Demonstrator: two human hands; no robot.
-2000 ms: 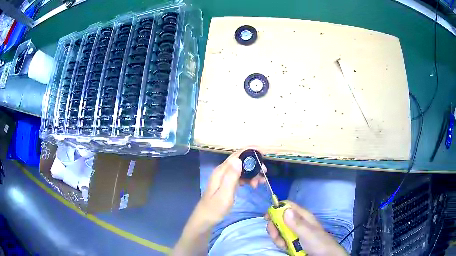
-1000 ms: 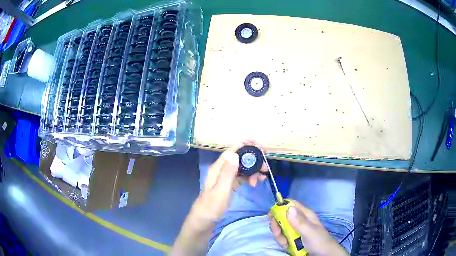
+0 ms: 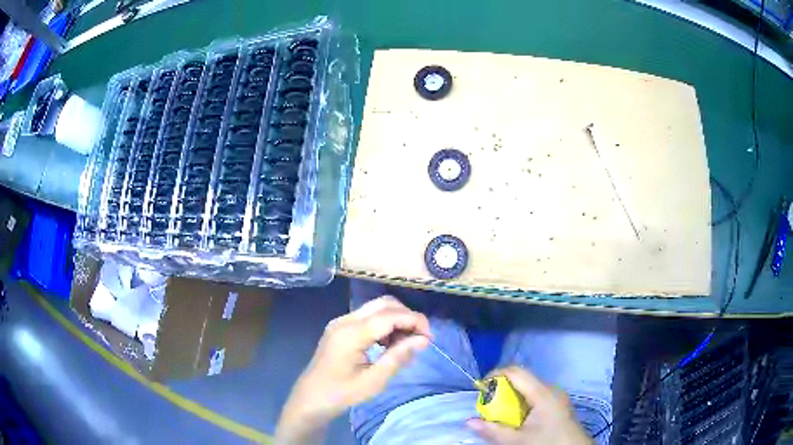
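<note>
My right hand (image 3: 543, 413) holds the yellow-handled tool (image 3: 503, 402) over my lap. Its thin metal shaft points up and left. My left hand (image 3: 361, 361) is at the shaft's far end, with thumb and fingertips pinched at the tip; the fingers hide the very end. A black wheel with a pale hub (image 3: 446, 256) lies flat on the tan cardboard mat (image 3: 539, 261) near its front edge. A second black wheel (image 3: 449, 169) lies beyond it, and a third black wheel (image 3: 433, 83) is near the mat's back edge.
A clear blister tray (image 3: 300, 248) packed with black discs stands left of the mat. A slim pointed tool (image 3: 616, 184) lies on the mat's right, among dark specks. A white cylinder (image 3: 80, 124) is at far left, a carton (image 3: 187, 335) on the floor, and a cable (image 3: 736, 252) at right.
The wheel held in my left hand now lies on the mat's front. My left hand has moved down and pinches the tool's tip. The tool's yellow handle has tilted. The view has shifted slightly.
</note>
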